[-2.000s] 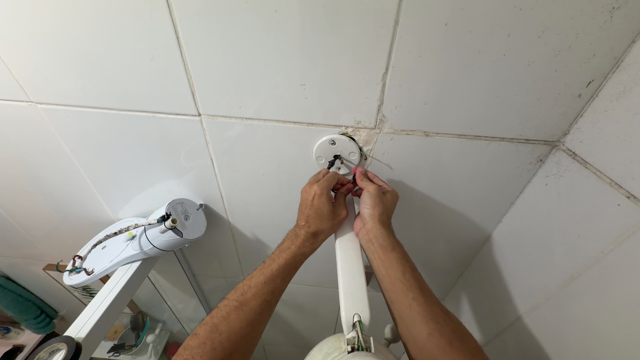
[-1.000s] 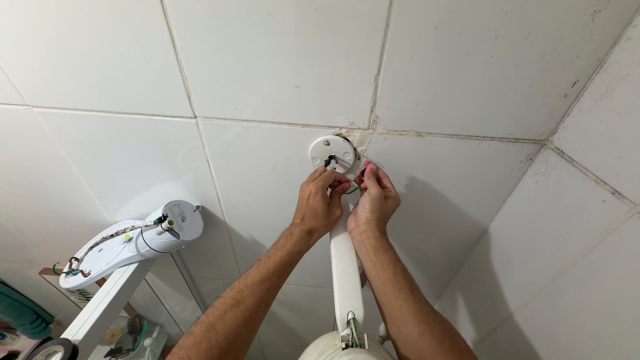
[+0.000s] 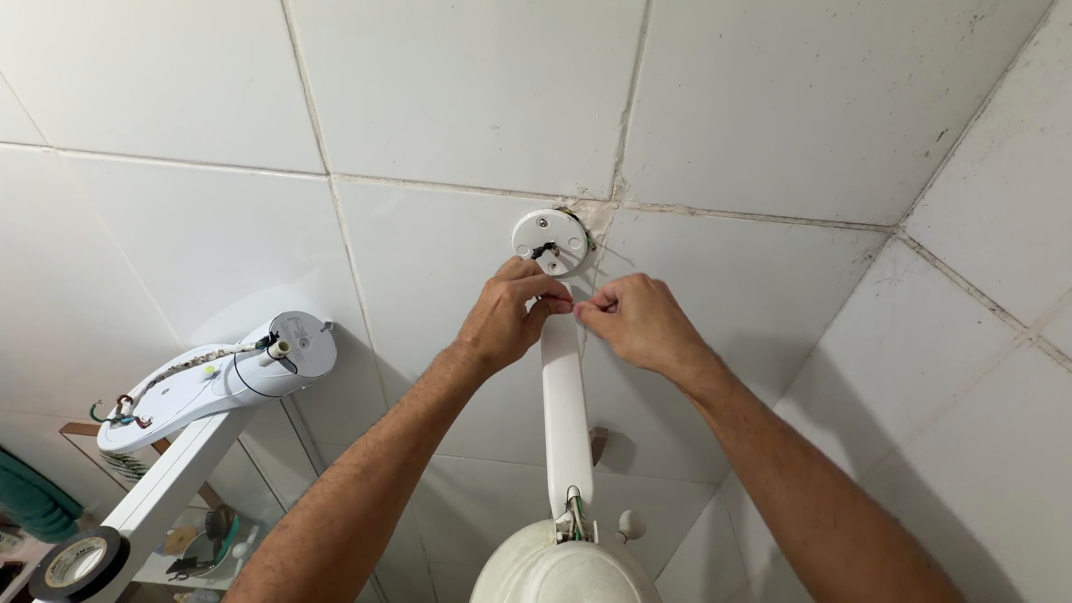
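Observation:
A round white wall plate [image 3: 550, 242] sits on the tiled wall, with dark-taped wire ends [image 3: 546, 249] at its opening. Just below it, my left hand [image 3: 517, 311] has thumb and forefinger pinched together; whatever lies between them is too small to make out. Close on its right, my right hand [image 3: 643, 322] also pinches with thumb and fingertip, nearly touching the left fingertips. Behind and below both hands runs a white plastic arm [image 3: 566, 402], joined to a rounded cream-white housing [image 3: 565, 565] with green and pale wires [image 3: 576, 515] showing at the joint.
At left, a white fixture part [image 3: 176, 394] with loose wires lies on a white ledge [image 3: 184, 469]. A roll of black electrical tape [image 3: 79, 564] is at the ledge's near end. A green towel [image 3: 33, 494] hangs at far left. A tiled wall [image 3: 963, 419] meets this one at right.
My right hand has moved its fingertips lower, away from the wall plate, and its fingers are more closed. The left fingertips have also shifted slightly away from the plate's opening.

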